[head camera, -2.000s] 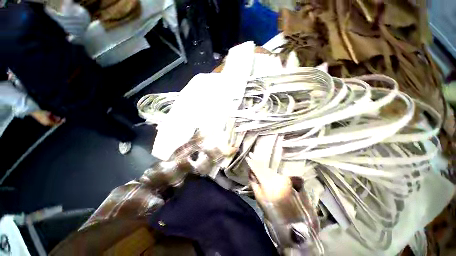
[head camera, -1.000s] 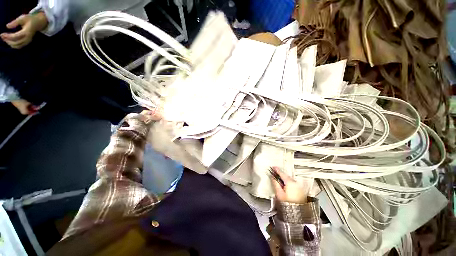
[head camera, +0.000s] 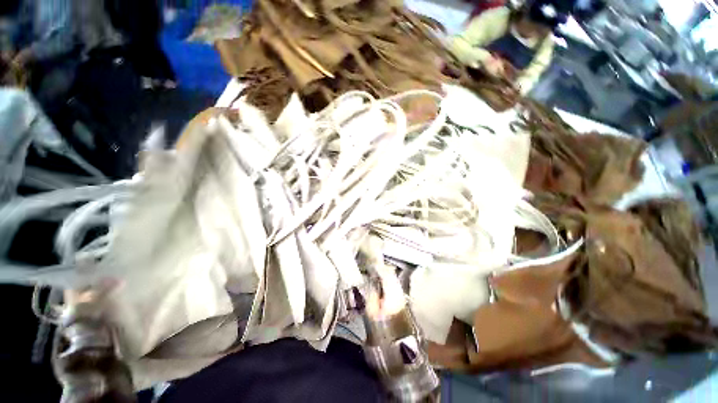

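Cream bag panels (head camera: 189, 236) are bunched in front of me, bright and blurred. Cream handles (head camera: 378, 173) loop over the middle of the pile, and more loops hang off its left side. My left hand (head camera: 94, 290) is at the pile's lower left edge, blurred and overexposed; its grip is unclear. My right hand (head camera: 384, 293) is at the near edge of the pile, right of centre, pale and blurred against the panels. Whether it holds something is hidden.
Tan cut pieces (head camera: 523, 319) lie at the right beside the cream pile. Crumpled tan part-sewn bags (head camera: 338, 39) are heaped behind it, and more brown parts lie at far right. A person's arm in yellowish sleeve (head camera: 482, 35) shows at the back. A blue surface (head camera: 193, 55) is behind left.
The view has swung to the right. The cream panels at the left are bunched and raised with their loops swung left. The tan pieces at the right have come into view.
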